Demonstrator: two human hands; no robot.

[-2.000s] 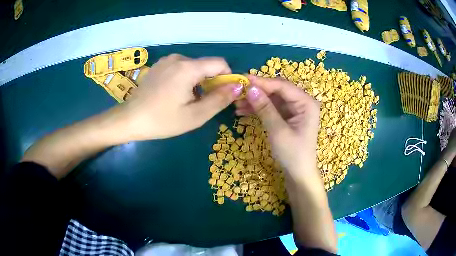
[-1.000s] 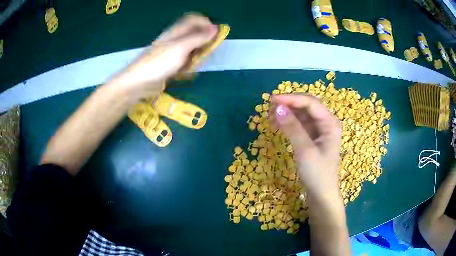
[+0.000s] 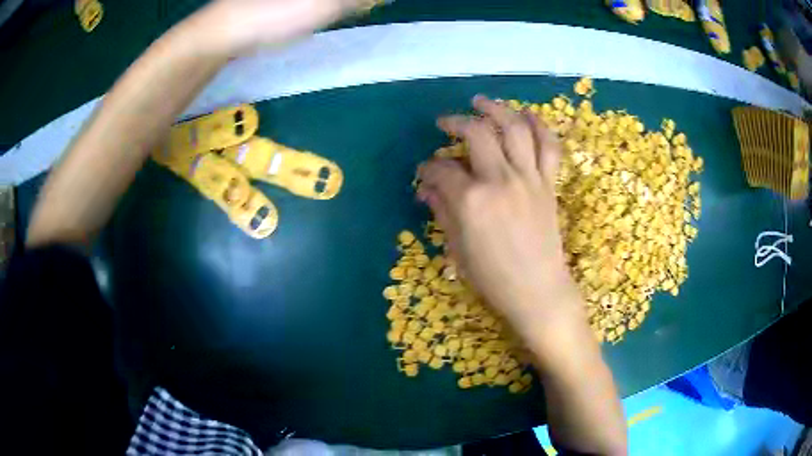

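My left hand [image 3: 285, 16] is blurred at the top edge, reaching over the far belt. A sliver of yellow shows by its fingertips, but whether it is held cannot be told. My right hand [image 3: 499, 191] is palm down over the left part of the loose pile of small yellow tabs [image 3: 623, 205], fingers apart. Its fingertips are at the pile's upper left edge, and nothing held shows. Three yellow shells with dark openings lie overlapping at the left: an upper one [image 3: 214, 131], a right one [image 3: 289, 169] and a lower one [image 3: 227, 191].
A pale strip [image 3: 499, 52] separates the near surface from the belt, where yellow units [image 3: 714, 25] lie. A ribbed stack of yellow covers [image 3: 767, 150] and a white cord [image 3: 773, 249] are at the right. Part of another person [image 3: 779, 370] shows at the lower right.
My left hand took a yellow shell from near my right hand up over the strip and has moved further up. My right hand has spread and turned down over the pile.
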